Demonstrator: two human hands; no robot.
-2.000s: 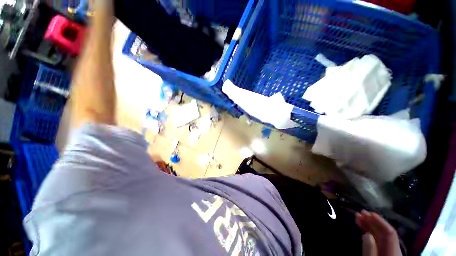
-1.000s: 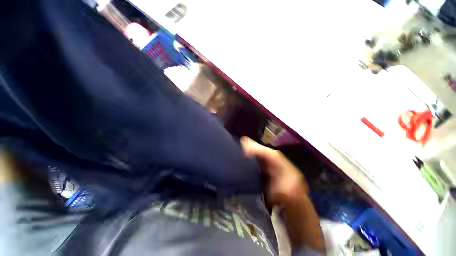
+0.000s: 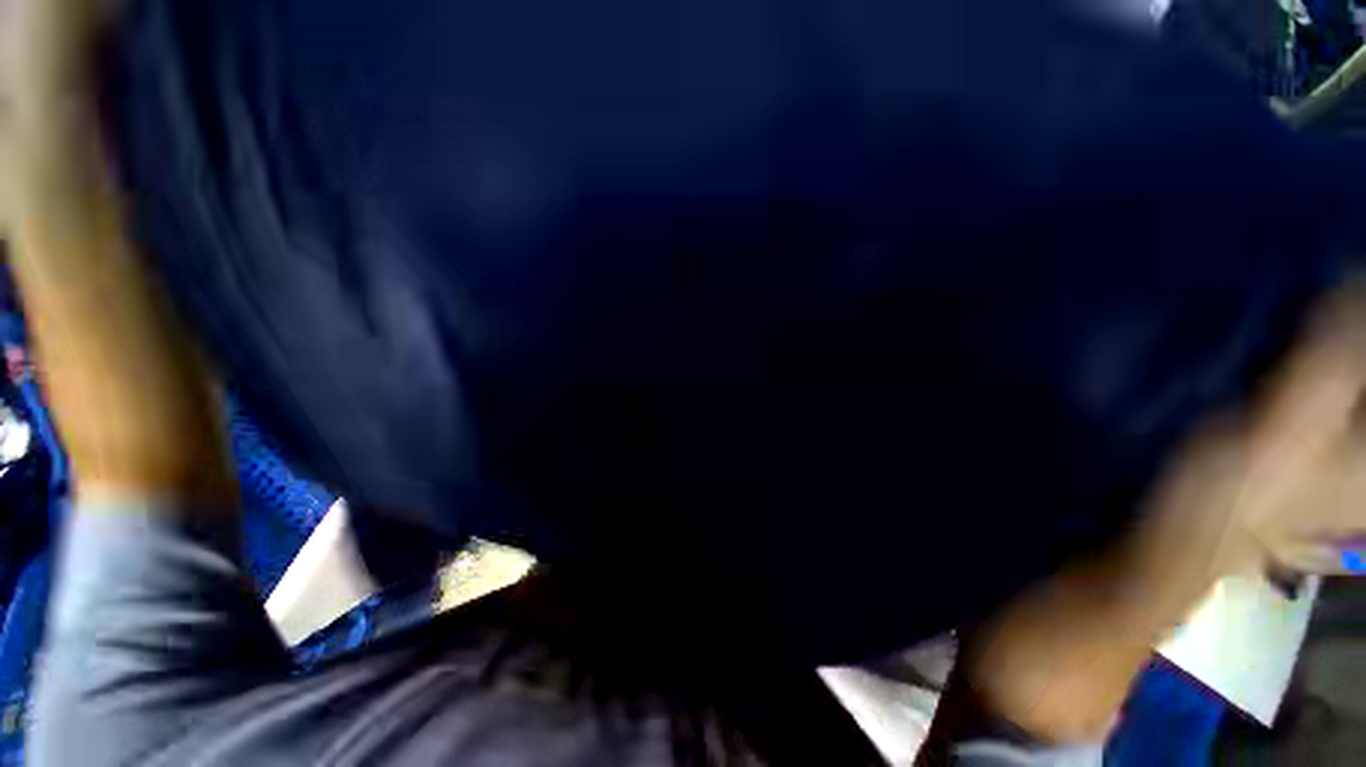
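Observation:
A large dark navy garment (image 3: 779,300) is spread in the air before me and fills most of the view, blurred by motion. My left forearm reaches up along the left edge; its hand is cut off or too blurred to make out. My right hand (image 3: 1311,420) is at the right edge, blurred and partly cut off, by the garment's right side. Its fingers and grip cannot be made out.
Blue crate parts (image 3: 277,487) show at lower left, beside a white piece (image 3: 322,577). Another white piece (image 3: 1246,641) hangs at lower right, with blue behind it. Small bits of white show below the garment.
The navy garment has moved from the left and my lap to spread across the view. My right hand has moved up and right. The white table and red scissors are out of view.

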